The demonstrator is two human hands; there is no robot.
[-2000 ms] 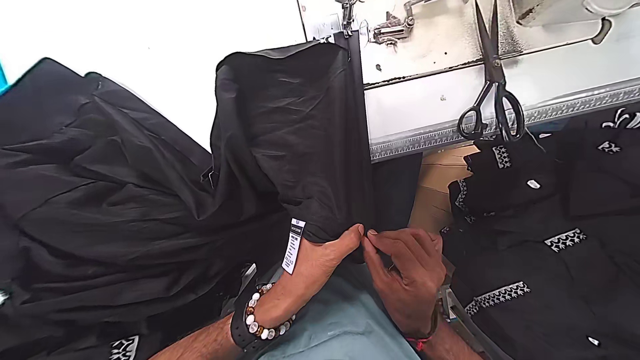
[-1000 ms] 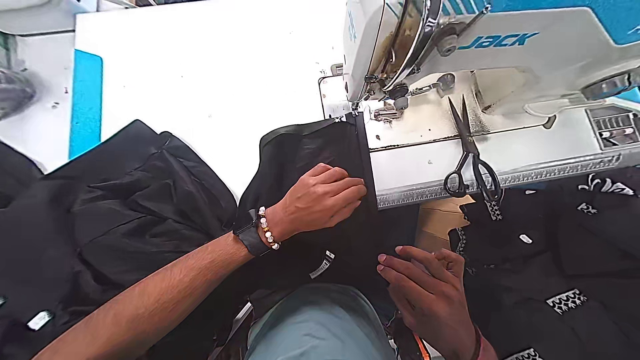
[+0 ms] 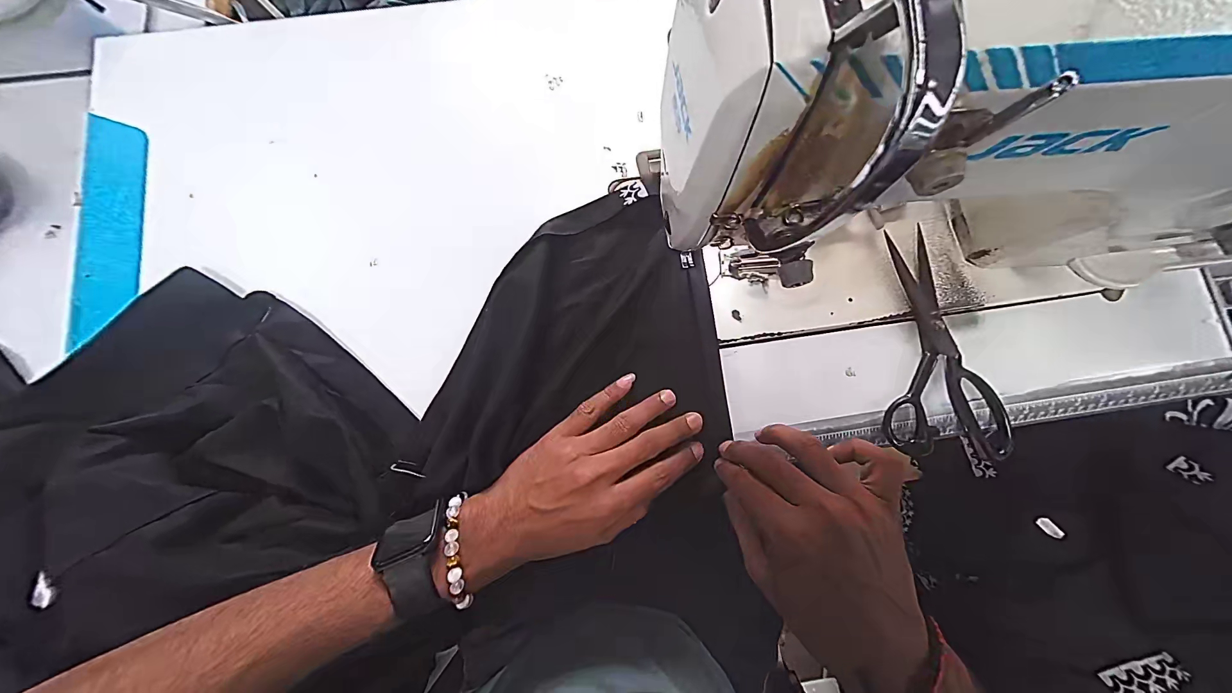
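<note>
A black fabric garment [image 3: 597,318] runs under the head of a white industrial sewing machine [image 3: 731,125], where the presser foot is partly hidden. My left hand [image 3: 602,472], with a watch and a bead bracelet at the wrist, lies flat on the cloth with its fingers spread. Close to its fingertips, my right hand [image 3: 818,529] touches the cloth's right edge with bent fingers; whether it pinches the edge cannot be told. Black-handled scissors [image 3: 934,356] lie on the machine bed to the right, blades pointing away.
A white table [image 3: 318,173] with a blue edge extends at the left. More black cloth [image 3: 192,462] is heaped at the lower left. Black fabric with white embroidery [image 3: 1088,558] lies at the lower right. A measuring tape strip [image 3: 1078,404] follows the table's front edge.
Two seconds ago both hands were together at the cloth's lower edge beside a white label. My left hand now lies flat on the cloth, and my right hand has come up to its edge.
</note>
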